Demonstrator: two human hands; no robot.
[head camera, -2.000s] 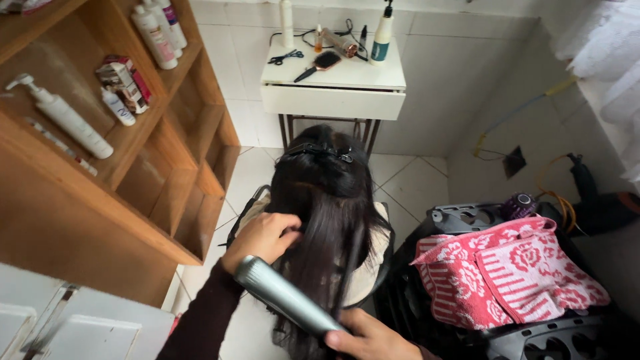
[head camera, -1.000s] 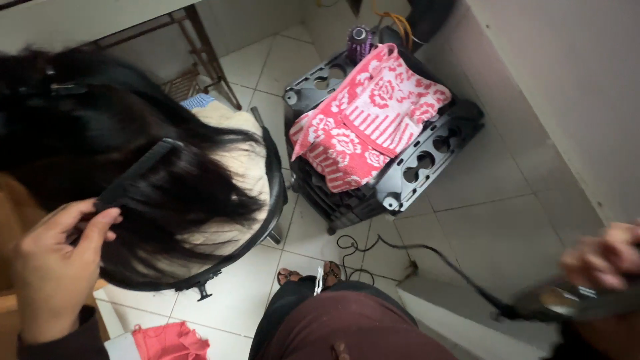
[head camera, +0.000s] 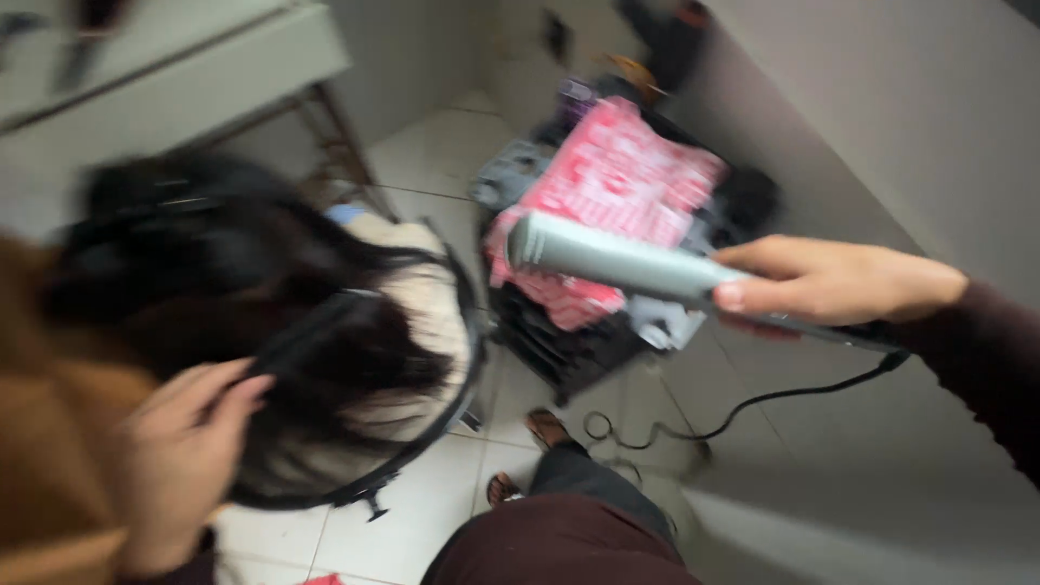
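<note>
At the left, my left hand pinches a black comb that lies against the long dark hair of a seated person. The hair spreads over the chair's rounded back and pale cloth. On the right, my right hand holds a light grey-green hair straightener by its handle end, away from the hair and above a pink-and-white towel. Its black cord hangs down to the floor. The frame is blurred, so whether the plates touch cannot be told.
A pink-and-white towel lies on a black and grey trolley beside the chair. A white table stands at the upper left, a wooden shelf at the left edge. The wall runs along the right. My feet are on the tiled floor.
The straightener has come in from the right edge to in front of the trolley. My left hand still has the comb at the hair. Two seconds ago both hands were at the hair.
</note>
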